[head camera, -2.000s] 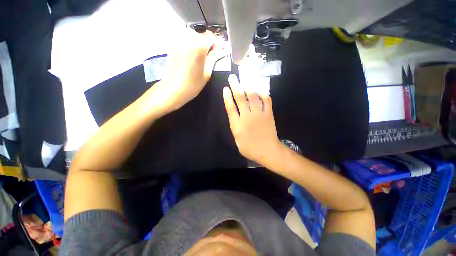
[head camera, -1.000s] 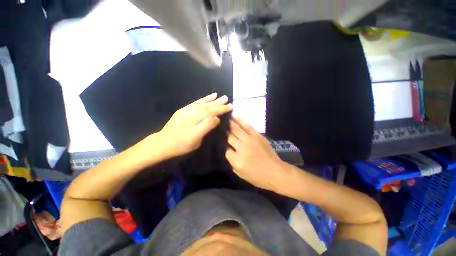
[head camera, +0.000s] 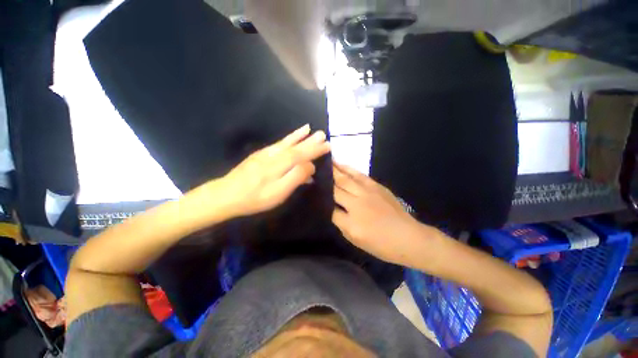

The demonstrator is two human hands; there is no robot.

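Note:
A large black fabric panel [head camera: 189, 91] lies left of the needle area and hangs over the table's front edge. Its straight right edge runs up to the bright spot under the sewing machine head [head camera: 283, 31]. My left hand [head camera: 274, 175] rests palm down on the panel near that edge, fingers pointing at the needle area. My right hand [head camera: 374, 213] is at the same edge, lower down, with its fingertips curled on the fabric; the thumb is partly hidden. The presser foot area [head camera: 367, 52] is partly lost in glare.
A separate black panel [head camera: 444, 133] lies right of the needle, with a small pale piece [head camera: 371, 94] by its left edge. Yellow scissors handles [head camera: 490, 42], slim pointed tools [head camera: 577, 136] and a brown box [head camera: 608, 140] are at right. Blue baskets [head camera: 587, 280] stand below. Black pieces [head camera: 35, 133] lie far left.
Both hands came down from the needle area to the panel's edge. The panel has moved up and away from me, and its pale strip at the top no longer shows.

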